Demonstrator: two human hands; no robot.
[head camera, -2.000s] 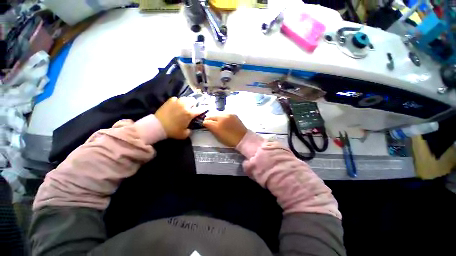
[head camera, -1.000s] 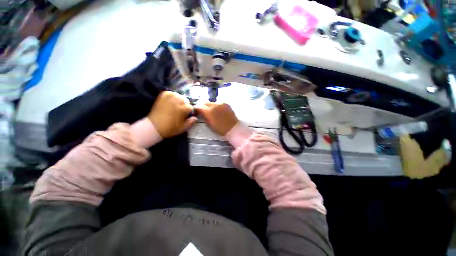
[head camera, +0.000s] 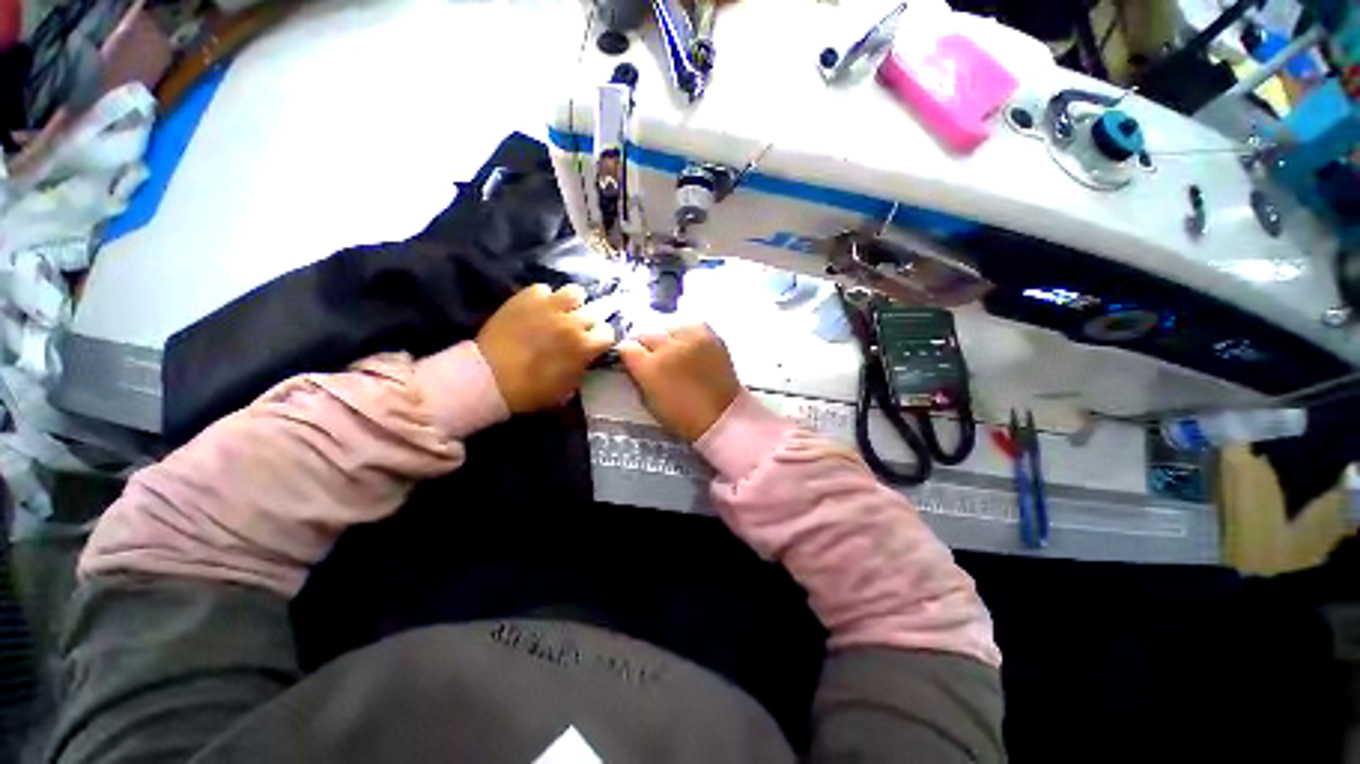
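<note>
A black garment piece (head camera: 343, 306) lies left of the needle and hangs over the table's front edge toward the lap. My left hand (head camera: 548, 346) is closed on the cloth just in front of the presser foot and needle (head camera: 615, 254). My right hand (head camera: 680, 376) is close beside it, fingertips pinching the cloth's edge. The fingertips nearly meet, and the pinched edge is mostly hidden by them and by glare. The white sewing machine head (head camera: 806, 187) with a blue stripe stands above, its display lit.
Right of the hands lie black scissor handles (head camera: 891, 440), a dark card-like device (head camera: 920, 358) and blue-handled snips (head camera: 1032, 485). A pink box (head camera: 950, 93) sits on the machine head. White strips (head camera: 60, 254) are heaped left of the table (head camera: 321, 120).
The camera view has shifted, moving the whole scene in the frame. My hands stay at the cloth near the needle. The cloth left of the needle lies slightly differently.
</note>
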